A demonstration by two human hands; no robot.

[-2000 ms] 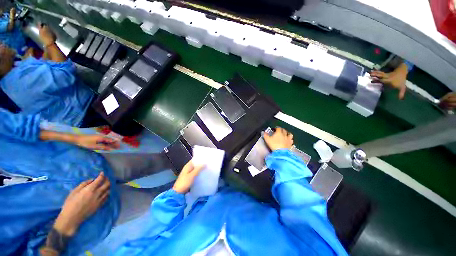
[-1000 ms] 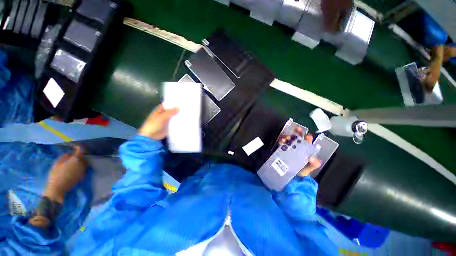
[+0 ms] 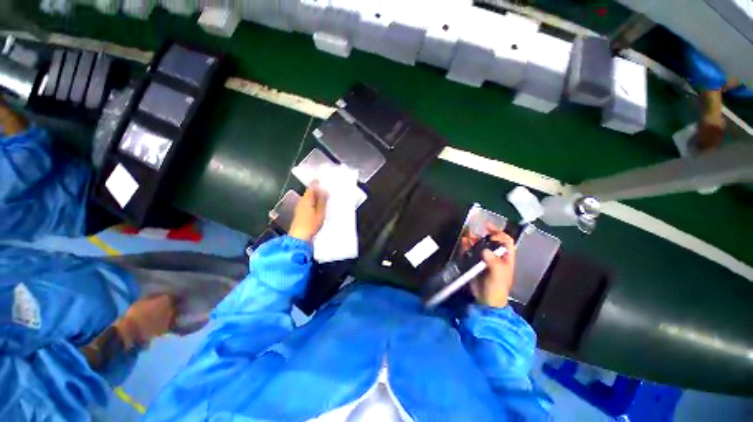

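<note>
My left hand (image 3: 308, 213) holds a white label sheet stack (image 3: 336, 227) over the front part of a black phone tray (image 3: 404, 169), which has several phones in its slots. My right hand (image 3: 497, 268) grips a smartphone (image 3: 459, 284), seen nearly edge-on and tilted, above a second black tray (image 3: 417, 216). A phone (image 3: 535, 262) lies in that tray to the right of my hand. A small white label (image 3: 422, 250) and a tiny white piece lie on the tray's left part.
A bottle (image 3: 561, 210) and crumpled white piece (image 3: 525, 203) stand beside the slanted post (image 3: 669, 177). White boxes (image 3: 462, 53) line the green belt. Another phone tray (image 3: 183, 124) lies left. People in blue sit at left; another person's hand (image 3: 710, 124) is far right.
The phone in my right hand has turned from showing its labelled back to nearly edge-on. My left hand and the white stack have moved slightly right and down.
</note>
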